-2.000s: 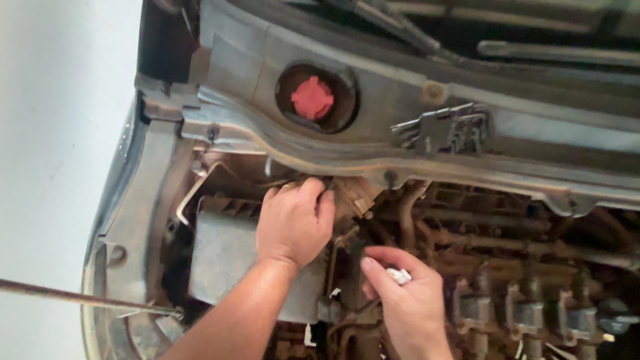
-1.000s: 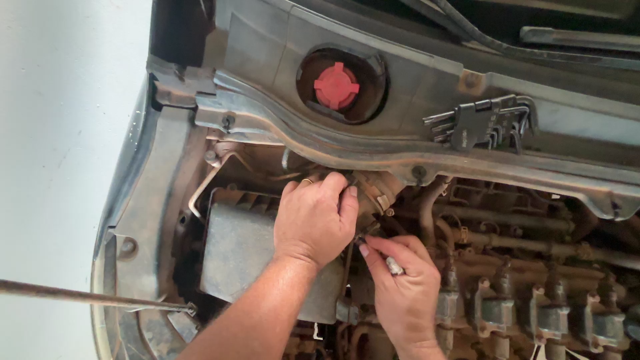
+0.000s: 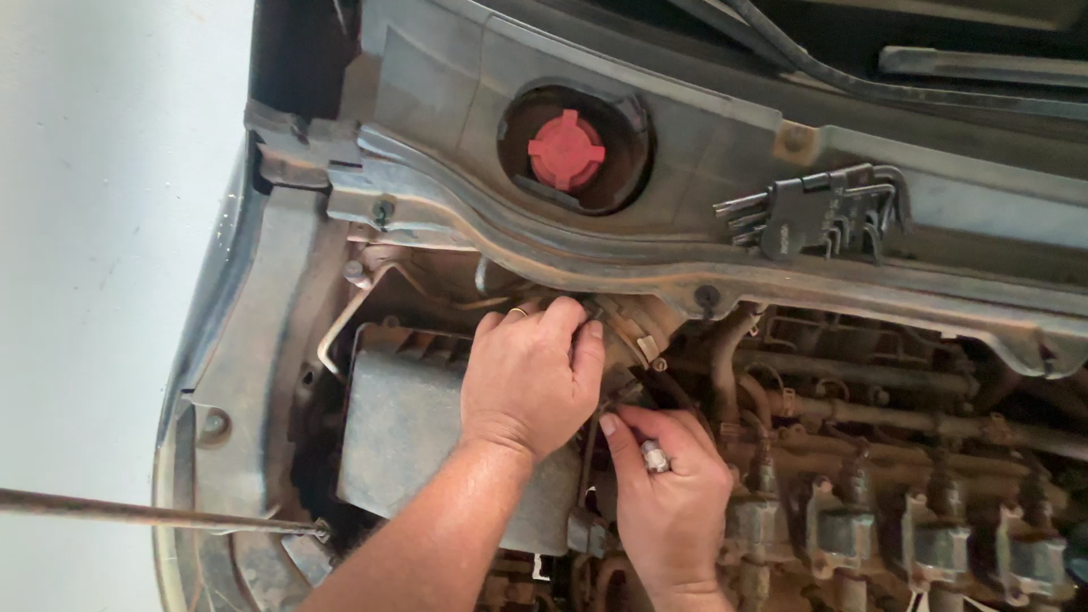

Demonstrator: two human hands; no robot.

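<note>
My left hand (image 3: 535,374) reaches over the black air filter housing (image 3: 408,416), its fingers curled at the hose and clamp area behind it; what the fingertips touch is hidden. Just to the right and nearer, my right hand (image 3: 671,484) pinches thumb and forefinger together at a small dark part. A small whitish, shiny cylindrical piece (image 3: 655,456) is tucked in the curled fingers of that hand. Beside both hands lies a ribbed duct with a metal clamp (image 3: 648,348).
A hex key set in a black holder (image 3: 786,225) rests on the cowl, right of a red reservoir cap (image 3: 566,150). The hood prop rod (image 3: 161,512) crosses at the left. Several ignition coils (image 3: 850,527) line the engine at the lower right.
My right hand has moved up and closer to my left hand, its thumb and forefinger now at the part between them. The left hand stays at about the same place.
</note>
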